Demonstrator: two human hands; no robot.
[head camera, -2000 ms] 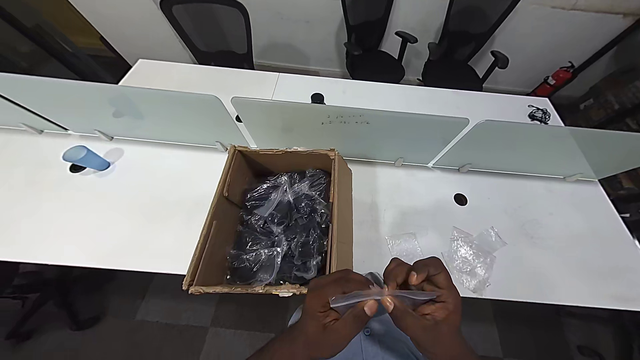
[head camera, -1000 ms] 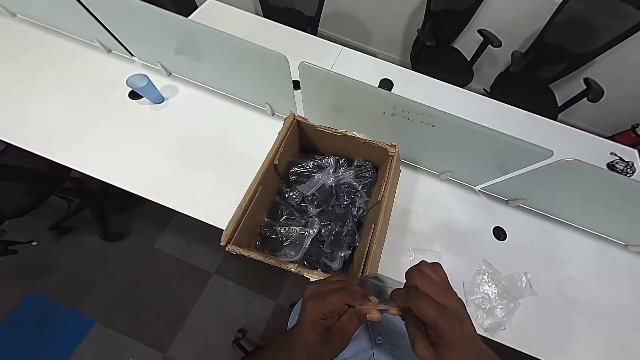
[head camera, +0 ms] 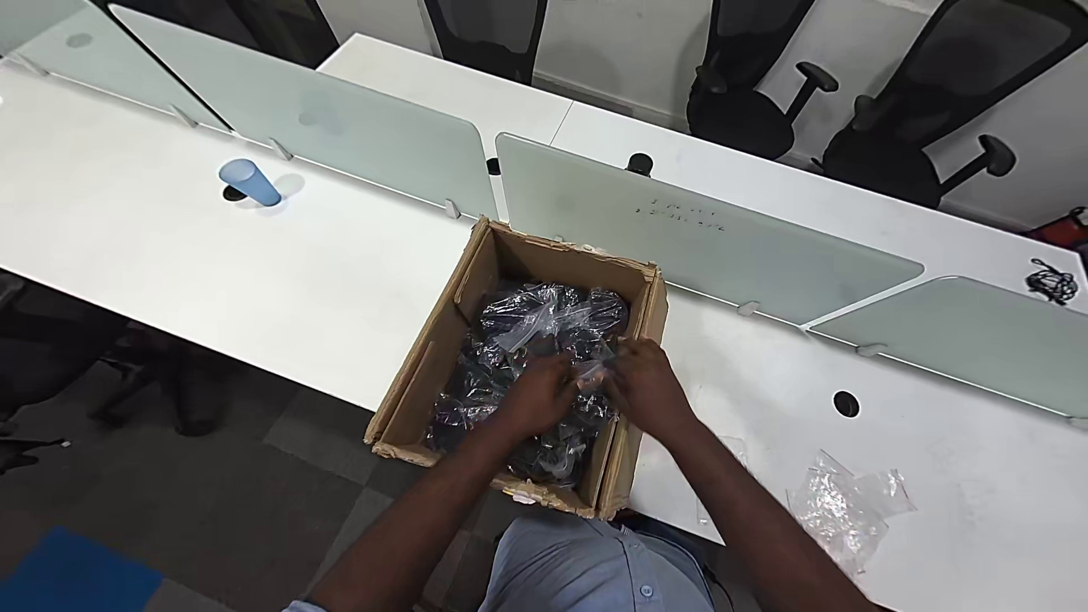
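Note:
An open cardboard box (head camera: pixel 408 382) stands at the front edge of the white desk, filled with dark items in clear plastic bags (head camera: pixel 510 327). My left hand (head camera: pixel 541 393) is over the bags in the middle of the box, its fingers closed on a small clear plastic bag (head camera: pixel 592 374). From the right, my right hand (head camera: pixel 643 382) grips the other side of that small bag, near the box's right wall. What is in the small bag is hard to make out between the fingers.
Crumpled clear plastic bags (head camera: pixel 846 510) lie on the white desk (head camera: pixel 340 297) to the right of the box. A blue tumbler (head camera: pixel 251 183) stands at the left. Frosted glass partitions (head camera: pixel 697 229) run behind the box. A cable grommet (head camera: pixel 846 404) is set in the desk.
Both hands have moved from in front of the box's near right corner to over the bags inside it, still with the small plastic bag between them.

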